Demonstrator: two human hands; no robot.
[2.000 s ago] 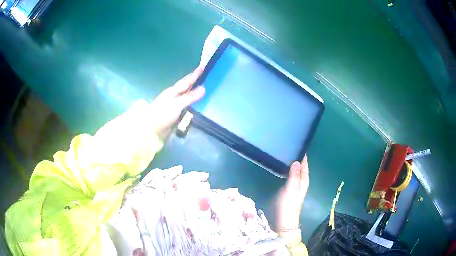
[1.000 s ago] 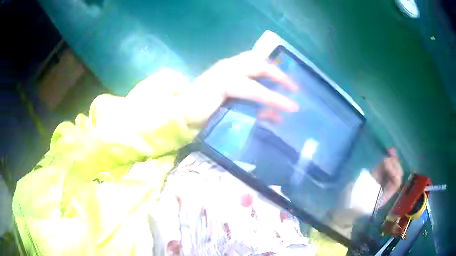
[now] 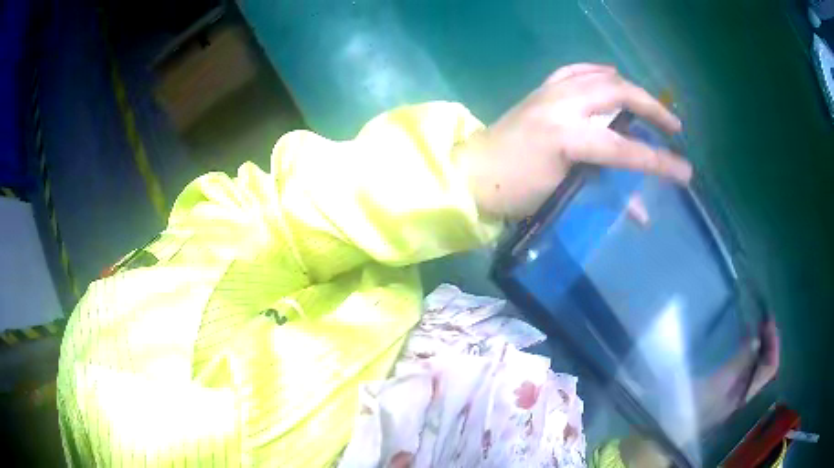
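Observation:
A see-through touch panel with a black border (image 3: pixel 558 315) is tilted in front of me, blurred by motion. A grey-blue screen with a dark edge (image 3: pixel 681 260) shows behind or through it; I cannot tell whether they touch. My left hand (image 3: pixel 585 132) grips the upper left edge, fingers spread over the top corner. My right hand (image 3: pixel 764 361) holds the lower right end, partly seen through the panel. A bright streak runs across the panel's lower part; I cannot tell if it is film or glare.
The green bench (image 3: pixel 494 46) lies beyond the panel. A red tape dispenser (image 3: pixel 764 441) is at the lower right, cut off by the frame edge. My floral apron (image 3: pixel 485 393) covers my lap. A brown box-like thing (image 3: pixel 210 87) and striped floor markings are at the left.
The view has swung left, so the panel and dispenser sit lower right. Two seconds ago both hands held the screen's sides; now the see-through panel is in front and my left hand is at the top corner.

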